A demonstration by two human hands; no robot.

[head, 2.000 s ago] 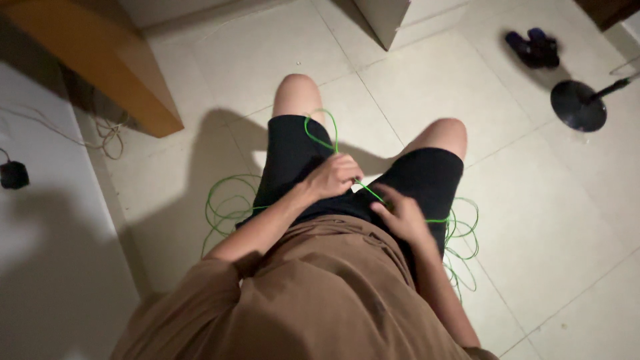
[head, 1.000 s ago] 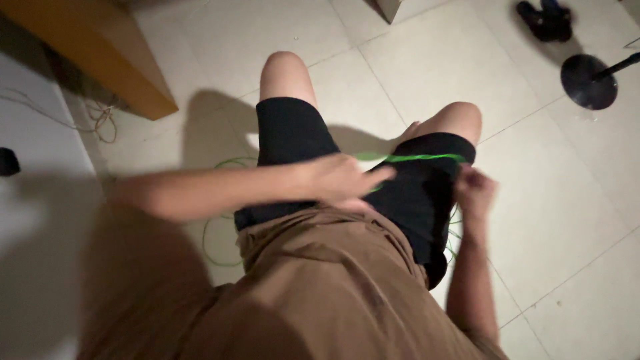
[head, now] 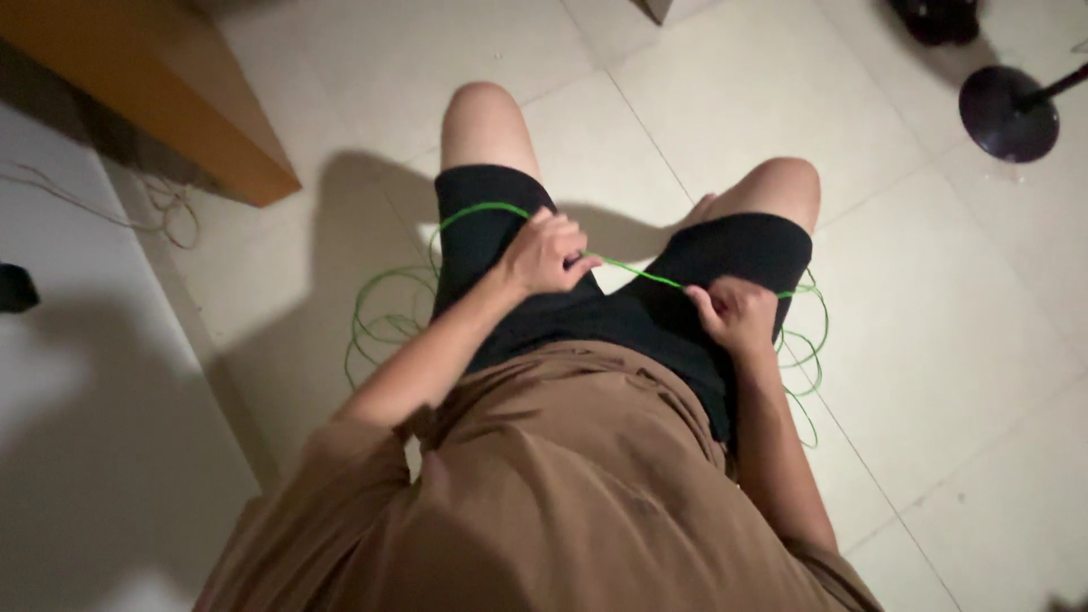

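A thin green cord (head: 639, 273) runs between my two hands above my lap, nearly straight. My left hand (head: 551, 253) is closed on it over the gap between my thighs, and from there the cord curves away across the black shorts. My right hand (head: 738, 313) grips the cord above the other thigh, its thumb pointing toward my left hand. Loose loops of the green cord (head: 382, 310) hang or lie beside one thigh. More green loops (head: 803, 357) show on the opposite side, over the tiled floor. Whether the loops touch the floor I cannot tell.
An orange-brown wooden furniture panel (head: 212, 110) stands at upper left, with thin wires (head: 166, 212) on the floor near it. At upper right are a round black stand base (head: 1009, 115) and dark footwear-like objects (head: 939, 19). A black object (head: 15, 287) sits at the left edge.
A second ago my hands were farther apart, with a stretch of green cord reaching toward my right hand; now they are closer together, with a short stretch of cord between them.
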